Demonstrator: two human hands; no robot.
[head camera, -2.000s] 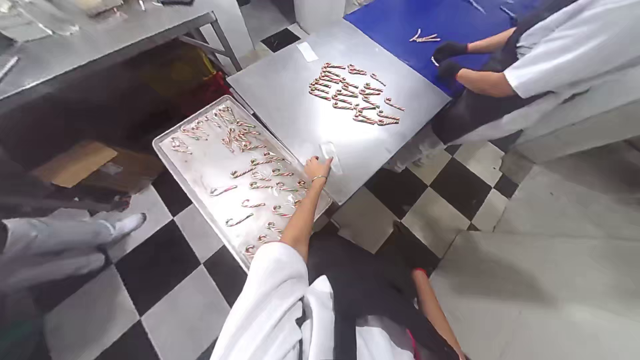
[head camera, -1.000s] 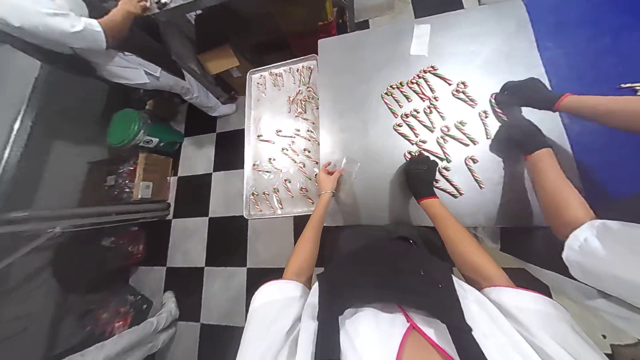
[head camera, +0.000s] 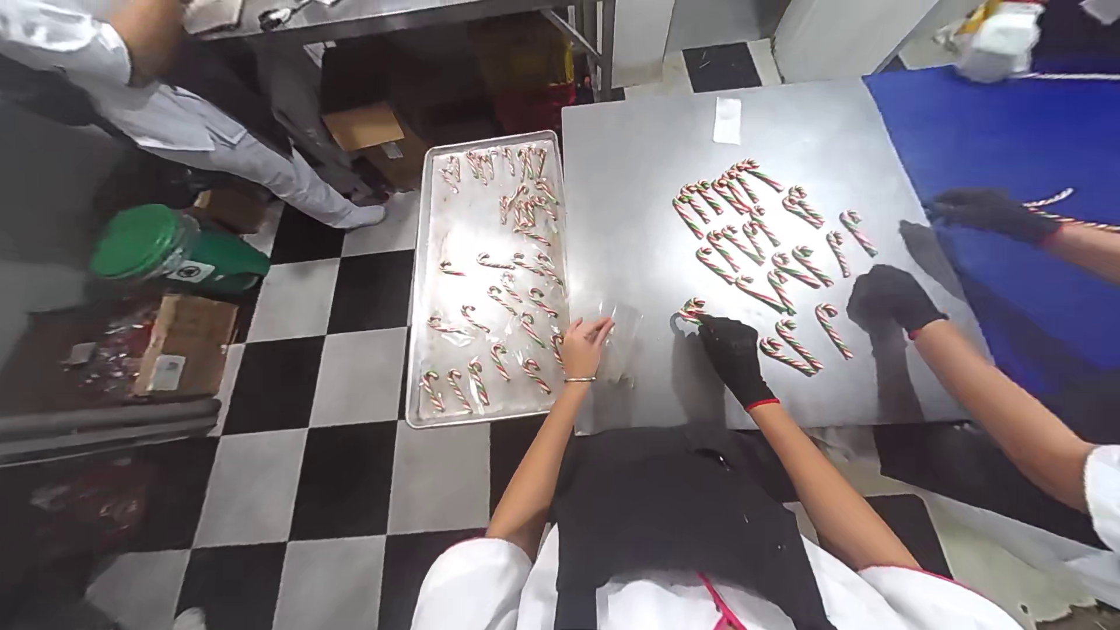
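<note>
My left hand (head camera: 585, 346), bare with a bracelet at the wrist, holds a clear plastic bag (head camera: 619, 346) by its edge at the metal table's near left side. My right hand (head camera: 733, 354), in a black glove, grips a striped candy cane (head camera: 691, 310) near the bag. To the right of it, many red, white and green candy canes (head camera: 751, 229) lie unwrapped on the metal table (head camera: 643, 175). Left of the table, a sheet pan (head camera: 418, 289) bears many more candy canes (head camera: 529, 329), some visibly in clear wrap.
A co-worker's gloved hands (head camera: 892, 299) are at the right, one by a blue mat (head camera: 945, 131) with striped candy rope. A white slip (head camera: 727, 121) lies on the table. Another person stands at the upper left, near a cardboard box (head camera: 363, 129). A green bucket (head camera: 188, 249) is farther left.
My right hand has moved left from the candy cane pile and now holds a cane. One of the co-worker's hands has moved from the canes to the blue mat.
</note>
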